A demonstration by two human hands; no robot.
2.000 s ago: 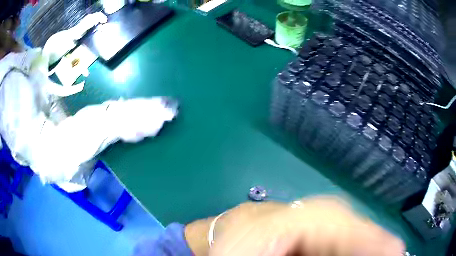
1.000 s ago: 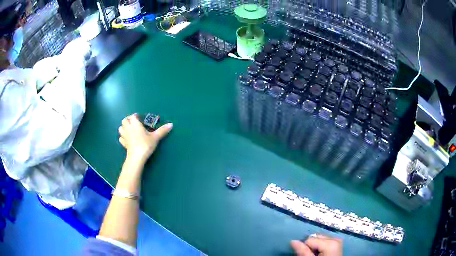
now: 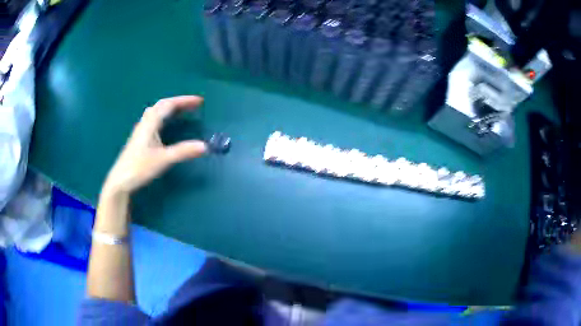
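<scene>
My left hand (image 3: 150, 143) is bare and reaches over the green mat (image 3: 306, 223), thumb and forefinger wide apart. A small dark part (image 3: 220, 143) lies on the mat by the thumb tip; blur hides whether they touch. To its right lies a slightly slanting strip of small silvery-white modules (image 3: 372, 170), pushed edge to edge. My right hand is cut off at the right edge; only its blue sleeve (image 3: 551, 283) and a sliver of skin show, so its fingers are hidden.
A tall block of stacked clear trays (image 3: 318, 60) stands at the back. A white screw feeder (image 3: 478, 105) is at the back right. A black component tray (image 3: 551, 197) lies along the right edge. Another person's white sleeve (image 3: 19, 121) is at the far left.
The view has swung right and down. My left hand has moved from the small square module to beside the dark part. My right hand has moved from below the strip to the right edge.
</scene>
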